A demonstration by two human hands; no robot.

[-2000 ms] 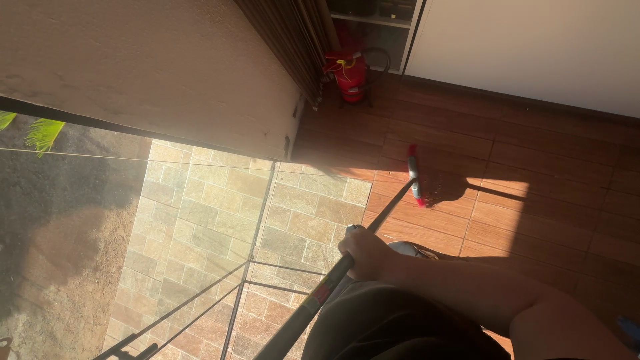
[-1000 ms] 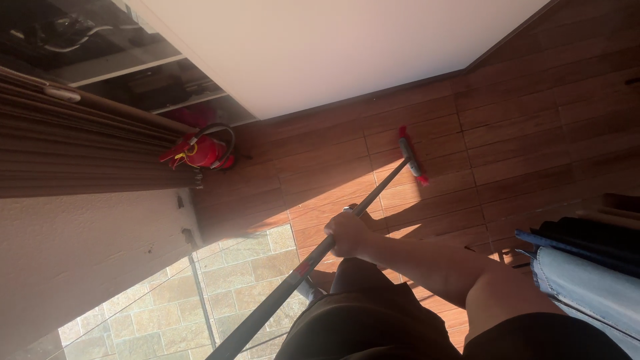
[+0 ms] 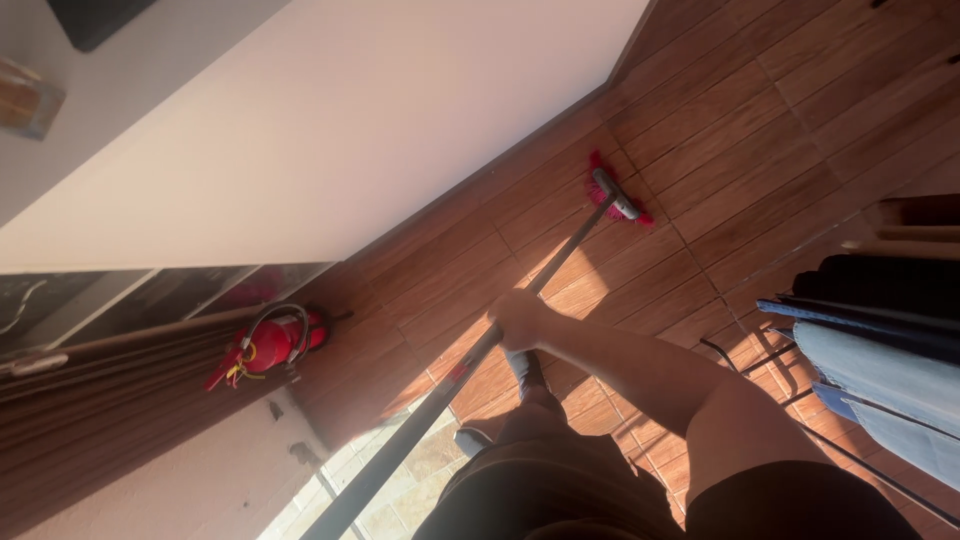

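My right hand point(image 3: 517, 319) is closed around the long dark handle point(image 3: 420, 439) of a push broom, about midway along its visible length. The handle runs from the bottom edge up and to the right to the broom head point(image 3: 615, 196), which has a grey back and red bristles and rests on the brown wood-look tiled floor point(image 3: 675, 262). The upper end of the handle passes out of the frame at the bottom. My left hand is not in view.
A red fire extinguisher point(image 3: 277, 343) stands beside a brown pleated curtain point(image 3: 112, 420) at the left. A white panel point(image 3: 360, 135) borders the floor. Denim garments point(image 3: 885, 382) hang by a thin dark metal frame at the right. Paler stone tiles point(image 3: 397, 487) lie at the bottom.
The view has turned and moved along the white panel. The stone paving fills less of it, and the denim garments show more fully. My right hand has kept its hold on the broom handle.
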